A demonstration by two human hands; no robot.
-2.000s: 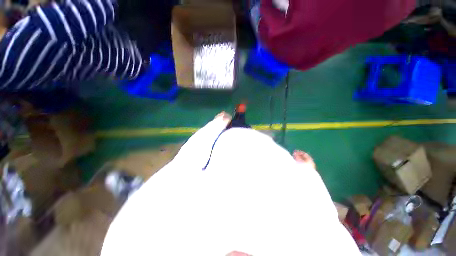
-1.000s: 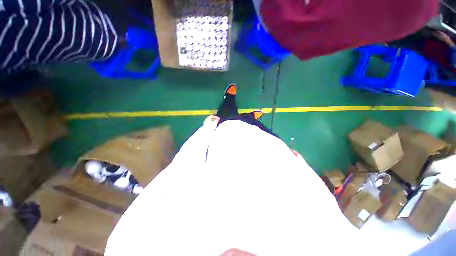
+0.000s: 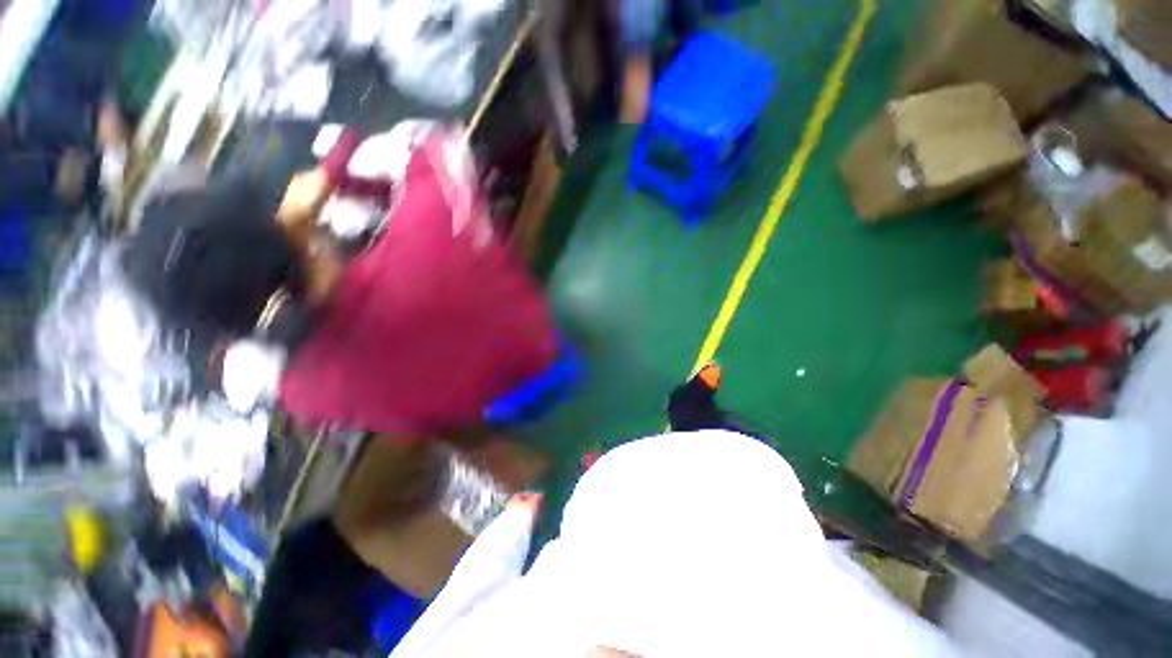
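Only the tip of my left hand (image 3: 524, 501) shows, small and blurred, past my white sleeve at the lower middle. Its fingers cannot be made out, and no held thing shows. My right hand is not in view. An open brown carton (image 3: 392, 508) stands on the floor near my left hand, with blurred silvery-white contents (image 3: 473, 495). My white garment (image 3: 701, 553) fills the bottom middle. One dark shoe with an orange toe (image 3: 698, 396) shows on the yellow line.
A person in a dark red top (image 3: 424, 315) sits on a blue stool (image 3: 540, 386) at a cluttered bench on the left. Another blue stool (image 3: 707, 109) stands ahead. A yellow line (image 3: 775, 206) crosses the green floor. Cartons (image 3: 958, 450) and a red object (image 3: 1080, 366) lie right.
The view has turned, so the yellow line now runs steeply upward and the person in red appears at left. The striped sleeve and my right hand have left the view.
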